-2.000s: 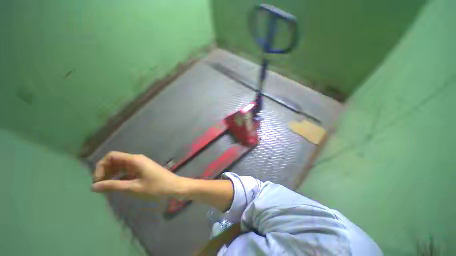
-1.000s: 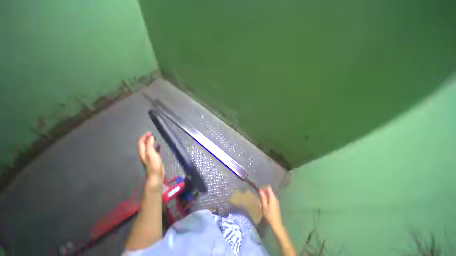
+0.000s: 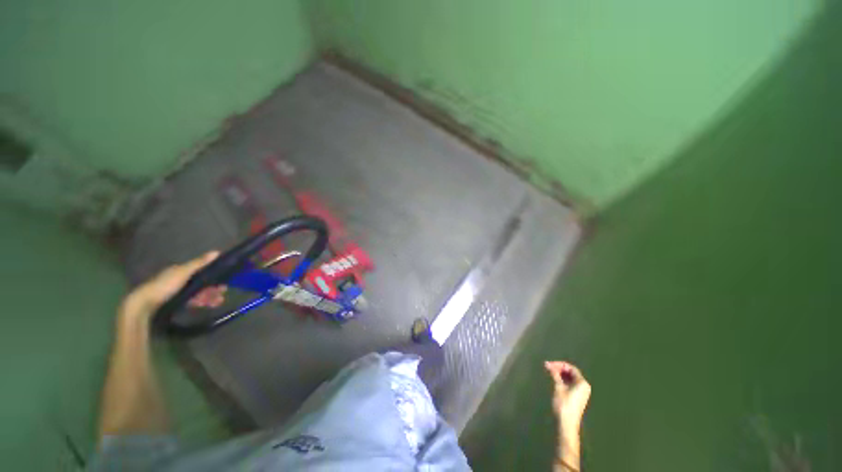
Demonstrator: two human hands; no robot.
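Observation:
The pallet truck's black loop tiller handle [image 3: 321, 238] is at the left, tilted towards me on its blue steering arm [image 3: 300, 295]. My left hand [image 3: 175, 281] is closed around the loop's left end. The truck's red body [image 3: 340, 269] with white lettering stands on the floor behind the handle. Its red forks [image 3: 318, 210] point away to the upper left, blurred, with no load seen on them. My right hand [image 3: 570, 387] is at the lower right, away from the truck, fingers curled; whether it holds anything small is unclear.
Green walls [image 3: 434, 55] with scuffed lower edges surround the grey metal floor [image 3: 397, 175]. A shiny metal strip [image 3: 457, 309] runs across the floor right of the truck, beside a studded patch. A small round dark object [image 3: 421, 330] lies at its near end. My blue smock fills the bottom.
My view has turned, so the truck now lies ahead to the left with its forks pointing away. My left hand has taken hold of the loop handle. My right hand stays apart at the right.

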